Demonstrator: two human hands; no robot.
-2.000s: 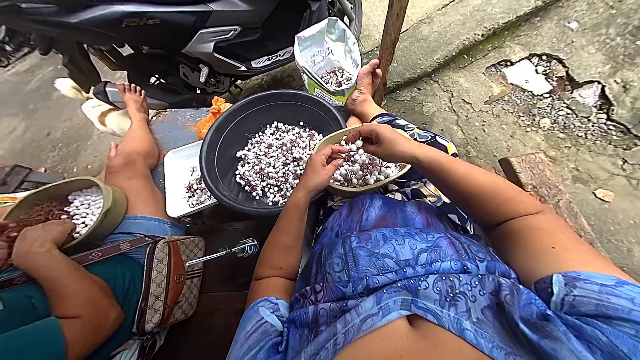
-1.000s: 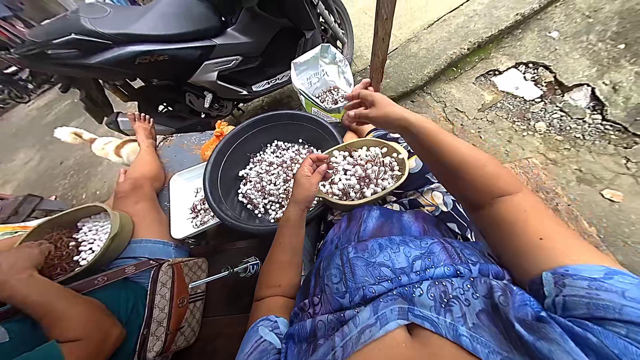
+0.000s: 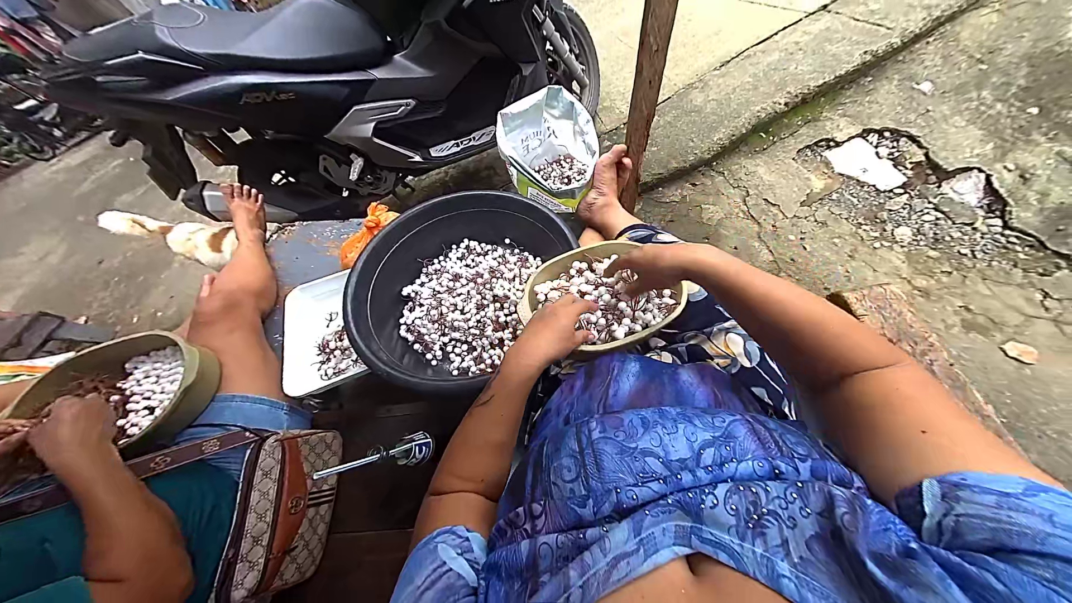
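A pale oval bowl (image 3: 677,311) rests on my lap, full of small white round pieces on dark reddish stems (image 3: 624,316). My left hand (image 3: 554,332) touches the pieces at the bowl's near left side. Over the bowl's right part is my right hand (image 3: 651,266), fingers bent and reaching down to the pieces. Whether either hand holds a piece cannot be told. Against the bowl's left side stands a big black basin (image 3: 368,322) with a large heap of the same pieces. Behind the bowl, an opened foil bag (image 3: 536,126) holds more of them.
A white tray (image 3: 301,335) lies left of the basin, by an orange plastic bag (image 3: 365,230). At left a co-worker's hand (image 3: 77,431) works in another oval bowl (image 3: 201,381). A wooden post (image 3: 649,75) stands behind; a motorcycle (image 3: 310,92) is parked beyond. A patterned bag (image 3: 289,511) lies between us.
My right hand was raised near the foil bag one second ago and is now down at the oval bowl. My left hand has moved from the bowl's left rim onto the pieces.
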